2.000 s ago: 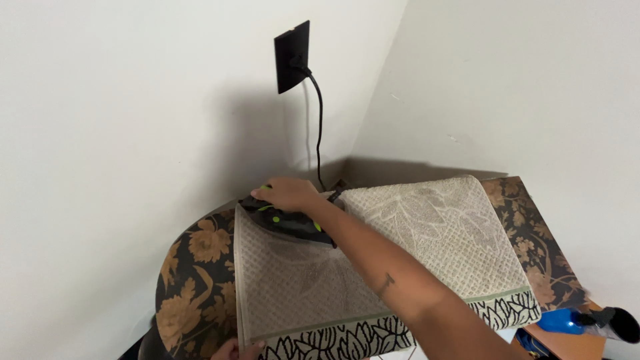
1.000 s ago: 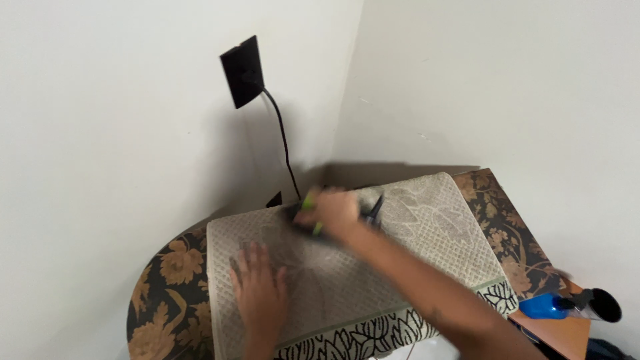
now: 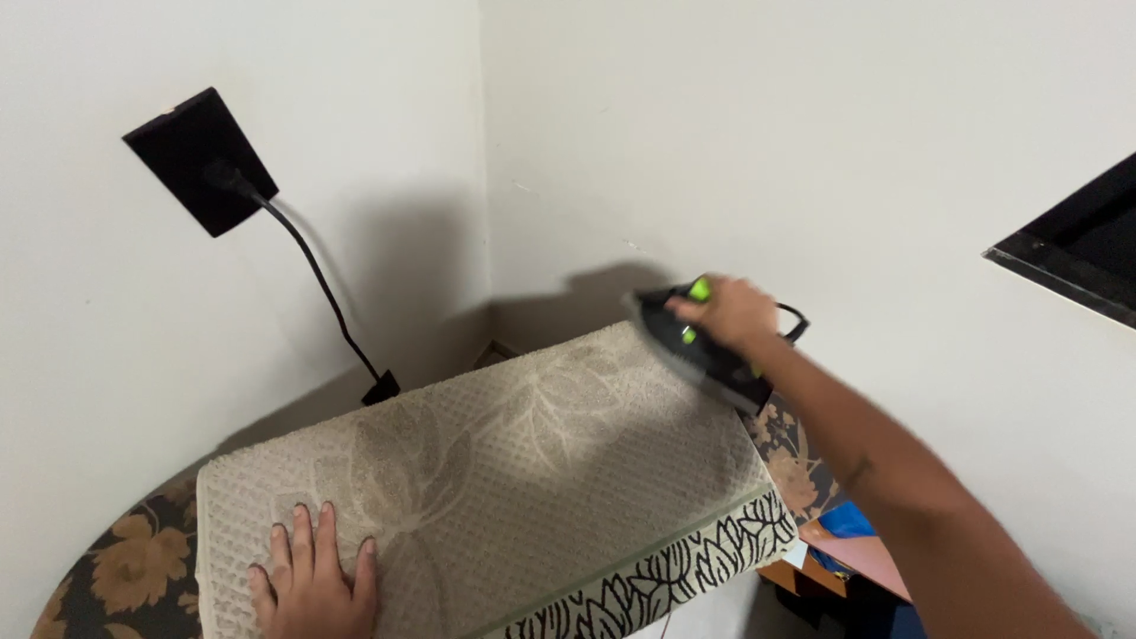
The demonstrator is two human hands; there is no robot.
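Observation:
My right hand (image 3: 732, 312) grips the handle of a black clothes iron with green accents (image 3: 701, 351), at the far right corner of a beige patterned towel (image 3: 532, 470). The iron is blurred; whether its soleplate touches the cloth I cannot tell. My left hand (image 3: 315, 577) lies flat with fingers spread on the towel's near left part. A border of black leaf outlines runs along the towel's near edge. Beneath the towel is an ironing board with a dark floral cover (image 3: 133, 564).
A black wall outlet (image 3: 204, 164) with a plugged-in black cord (image 3: 315, 266) is on the left wall. Walls meet in a corner behind the board. A dark framed opening (image 3: 1078, 244) is at right. Blue and orange items (image 3: 834, 541) sit below the board's right side.
My right hand has moved the iron rightward across the towel to its far right corner. My left hand, at the near left edge two seconds ago, now rests flat on the cloth.

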